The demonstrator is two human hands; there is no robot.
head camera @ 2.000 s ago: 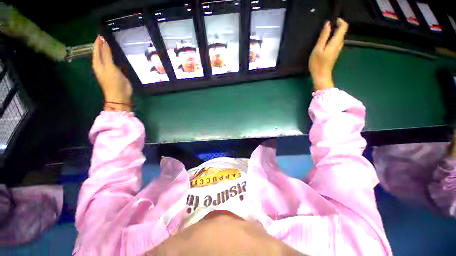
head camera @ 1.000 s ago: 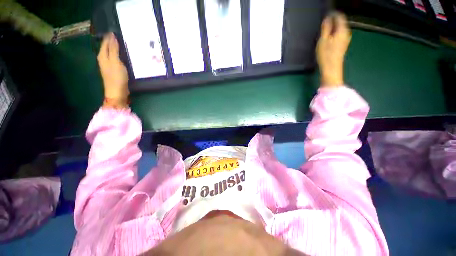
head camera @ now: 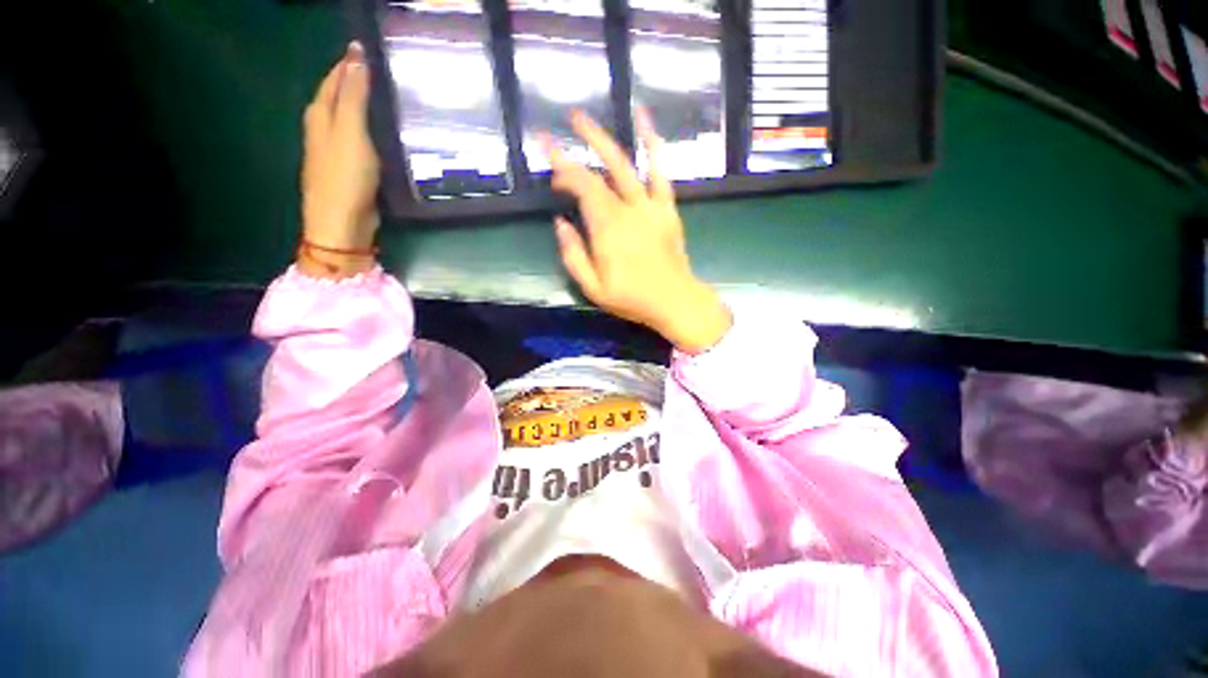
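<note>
A black phone tray point(head camera: 885, 99) lies on the green bench mat, cut off by the top edge of the head view. Several smartphones lie side by side in it. The rightmost smartphone point(head camera: 790, 93) shows a white list screen with dark lines and an orange-red band at its lower end. The leftmost smartphone point(head camera: 452, 99) and the two middle ones show bright greyish live images. My left hand point(head camera: 341, 159) is at the tray's left edge, fingers along its side. My right hand point(head camera: 620, 232) is over the middle phones with fingers spread, holding nothing; whether a fingertip touches glass is unclear.
The green bench mat point(head camera: 1033, 252) runs along the front of me. More phones with white and red screens point(head camera: 1162, 40) lie at the top right. Pink sleeves of people point(head camera: 1060, 444) show at both sides, below the bench edge, over a blue floor.
My right hand has left the tray's right end and moved left over the middle phones. The tray appears further right in view. The rightmost screen now shows a list; the other screens also differ.
</note>
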